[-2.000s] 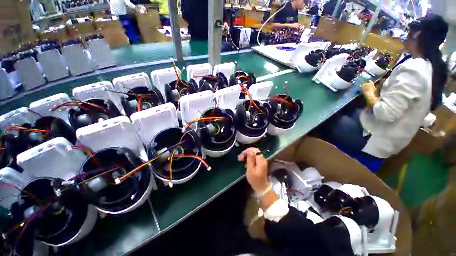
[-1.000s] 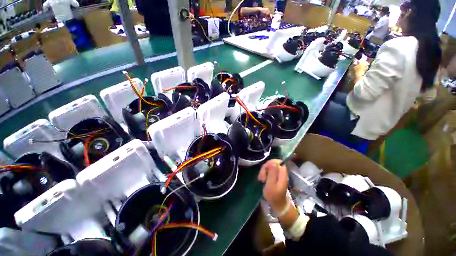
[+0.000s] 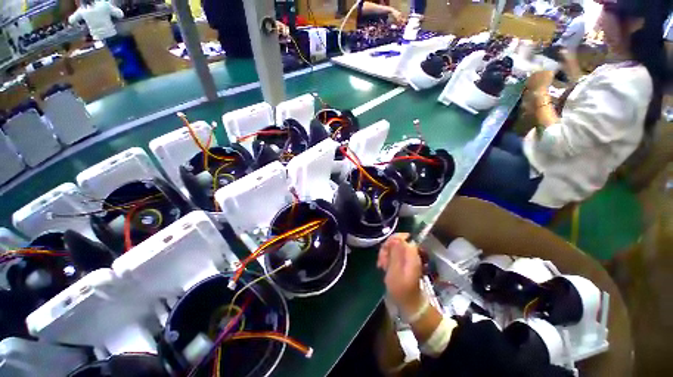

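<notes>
White camera housing units with black open interiors stand in two rows on the bench. The nearest upright unit to my hand (image 3: pixel 306 254) has red, orange and yellow wire leads (image 3: pixel 277 247) rising over its rim. Another unit (image 3: pixel 225 324) is at the lower front, its leads hanging toward the bench edge. My right hand (image 3: pixel 402 269) is at the bench's metal edge, right of these units and not touching them. Its fingers are curled together; a small slim dark shape shows by the fingertips, too blurred to tell if it is held. My left hand is not in view.
A large brown carton (image 3: pixel 616 324) with more units (image 3: pixel 579 302) is at the bench edge, beside and under my right forearm. A seated person in a white jacket (image 3: pixel 601 125) works at the far right. Metal posts (image 3: pixel 264 51) stand behind the rows.
Over the last two seconds the view has shifted left and closer to the front units. My right hand stays by the bench edge. The seated person's hands have risen.
</notes>
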